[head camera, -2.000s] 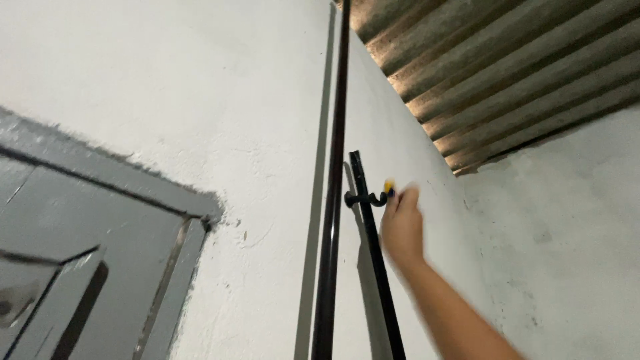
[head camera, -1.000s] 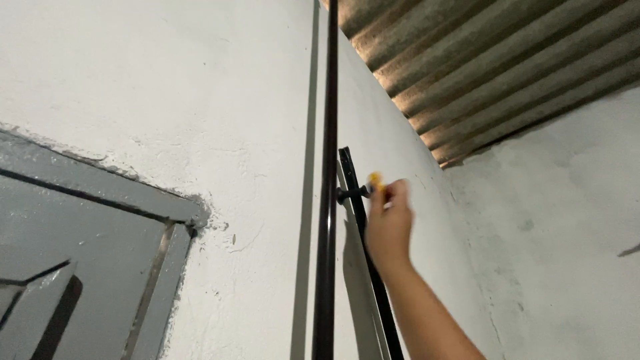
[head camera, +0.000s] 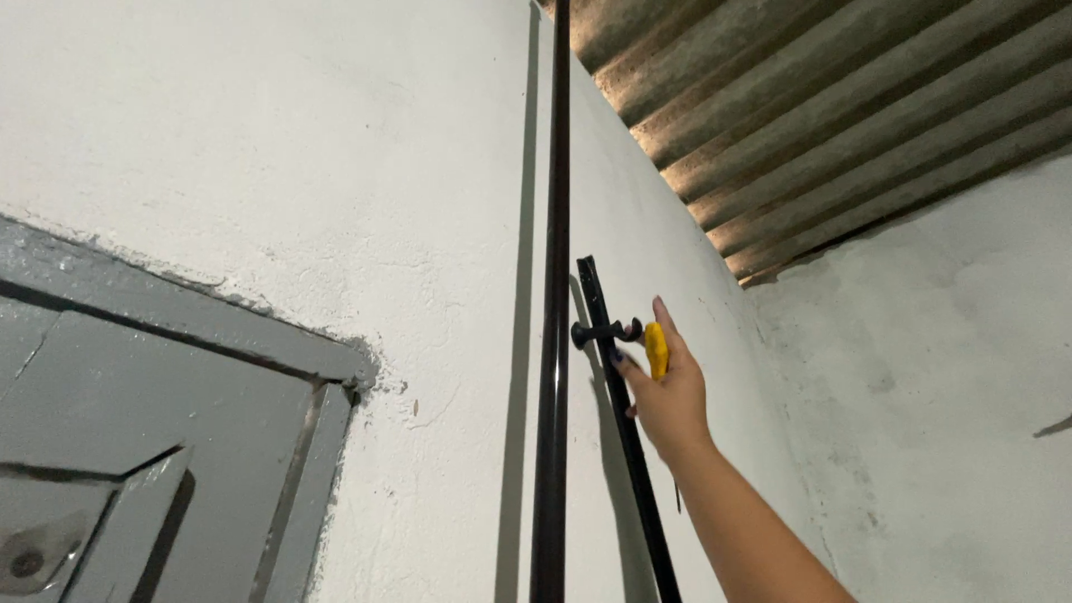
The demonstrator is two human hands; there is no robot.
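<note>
My right hand (head camera: 670,385) is raised from the lower right, holding a small tool by its yellow handle (head camera: 657,352); a thin dark rod below the hand may be its shaft. The thumb and fingertips reach the black rail (head camera: 624,419) just under a black hooked rod bracket (head camera: 599,332). That bracket has a round base at the left and a cup-shaped hook at the right, and crosses the rail near its upper end. Left of them a glossy dark pole (head camera: 553,377) runs up through the view; both its ends are hidden. My left hand is out of view.
A grey panelled door (head camera: 193,394) with its rough-edged frame (head camera: 276,335) stands at the lower left in a white plastered wall (head camera: 377,167). Corrugated roofing sheet (head camera: 796,117) slopes overhead at the upper right, above another plastered wall (head camera: 921,352).
My right hand, blurred near the bracket's hook before, now sits slightly lower with the thumb at the rail. More of the yellow handle shows. The bracket remains on the rail.
</note>
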